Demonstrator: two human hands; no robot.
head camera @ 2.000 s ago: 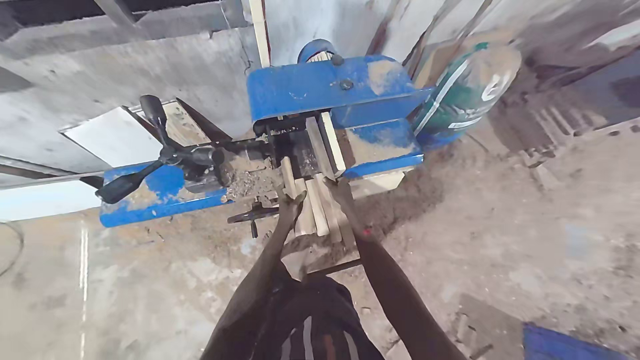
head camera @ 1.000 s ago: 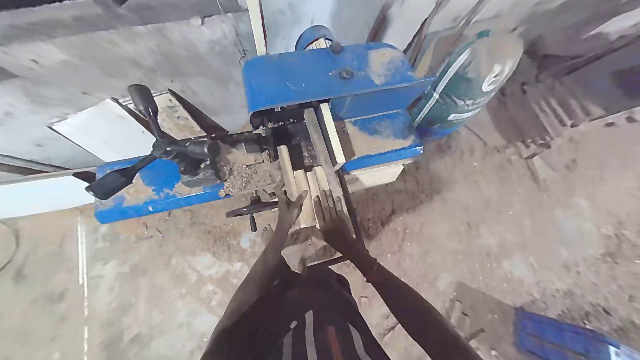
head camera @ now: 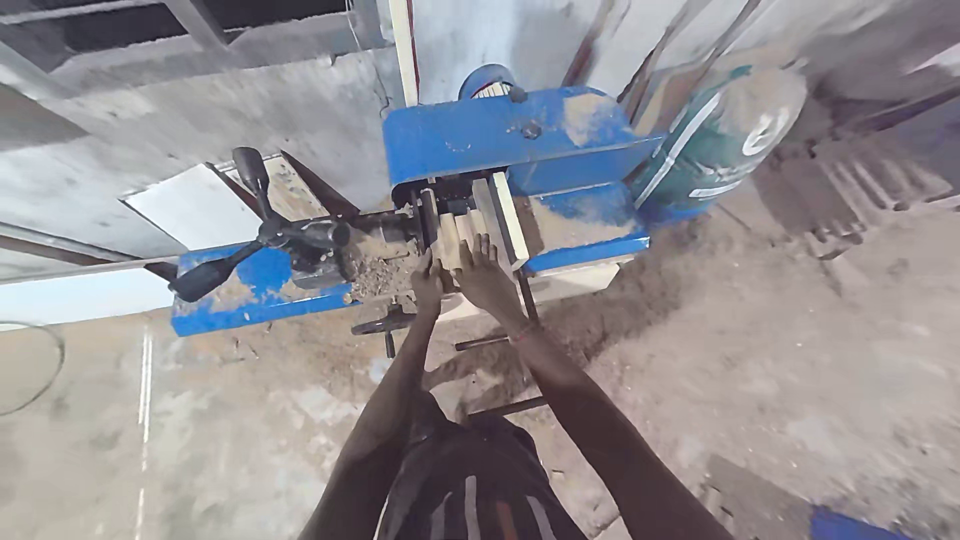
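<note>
Several short wooden pieces [head camera: 448, 238] lie side by side in the bed of a blue woodworking machine [head camera: 510, 139], their far ends close to the dark gap beneath its cover. My left hand [head camera: 427, 283] is against the left edge of these pieces; whether it grips one cannot be told. Flat over the near part of the pieces lies my right hand [head camera: 484, 274], fingers pointing toward the machine. A pale wooden strip [head camera: 511, 217] borders the pieces on the right. Left of my left hand is a heap of wood shavings [head camera: 382, 274].
A black three-armed handle [head camera: 274, 231] stands on the machine's left side, with a small handwheel [head camera: 384, 324] near my left forearm. At the back right a green and white sack [head camera: 720, 142] leans by the machine. Sawdust covers the floor [head camera: 750, 337] on the right.
Both hands have moved forward toward the machine, and the wooden pieces have gone farther in beneath its blue cover. My right hand, at the pieces' right side two seconds ago, now lies over them.
</note>
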